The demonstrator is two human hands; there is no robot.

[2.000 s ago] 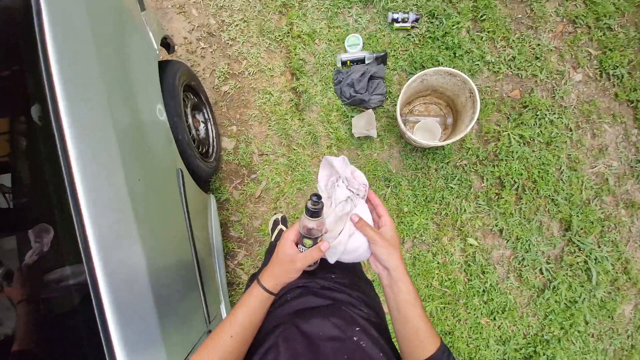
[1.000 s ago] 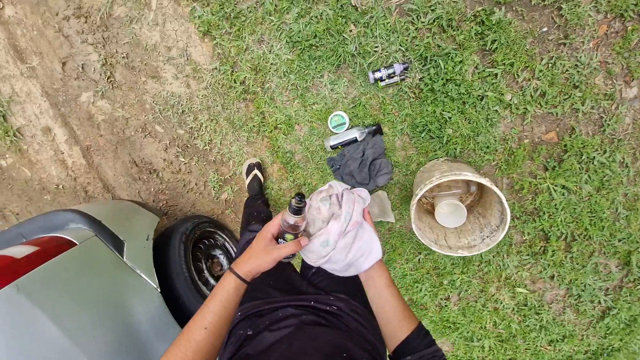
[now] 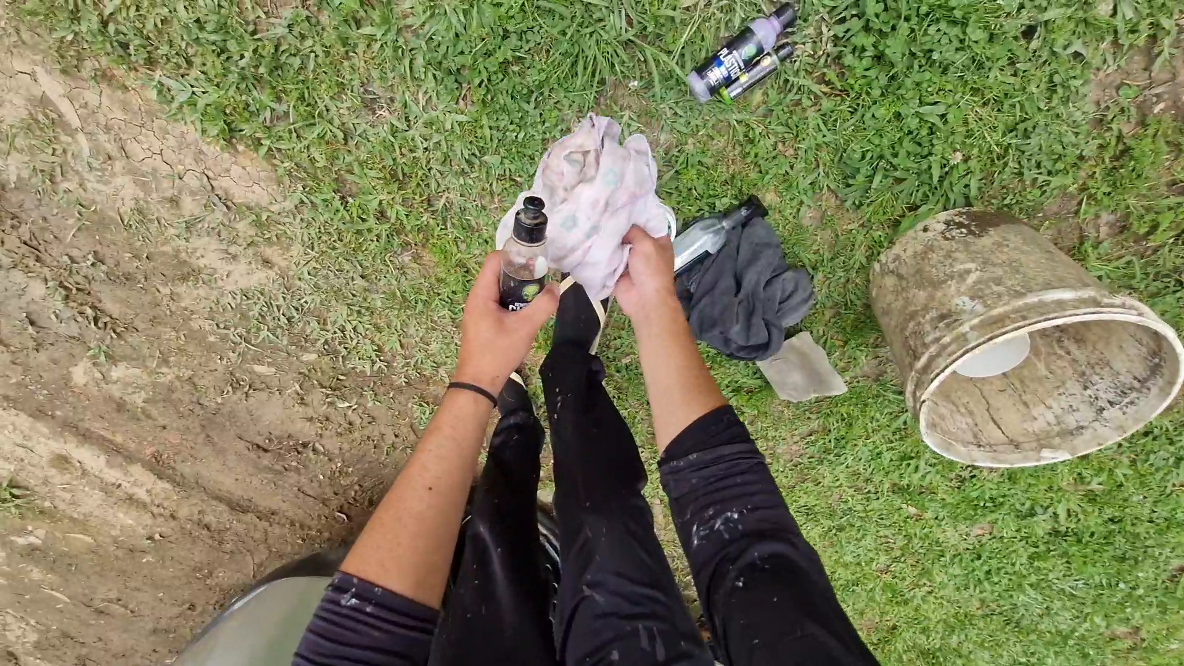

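Note:
My left hand (image 3: 504, 324) grips a squeeze bottle (image 3: 524, 259) with a black push-pull cap and a dark label, held upright. A pale pink patterned cloth (image 3: 592, 199) is bunched in my right hand (image 3: 647, 273), just right of the bottle. Behind the right hand, a clear bottle with a black top (image 3: 708, 242) lies against a crumpled dark grey cloth (image 3: 749, 291) on the grass. A pale translucent piece (image 3: 803, 367) rests at that cloth's lower edge. The fingers under the pink cloth are partly hidden.
A dirty white plastic bucket (image 3: 980, 305) stands on the grass at right, a white item (image 3: 994, 356) inside it. Two bottles, one of them larger (image 3: 740, 54), lie at the top. Part of a car body (image 3: 259, 629) shows at bottom left, beside bare dirt (image 3: 185, 444).
The view has shifted away from the car, which now shows only at the bottom edge. My hands still hold the bottle and the pink cloth, whose folds have changed shape.

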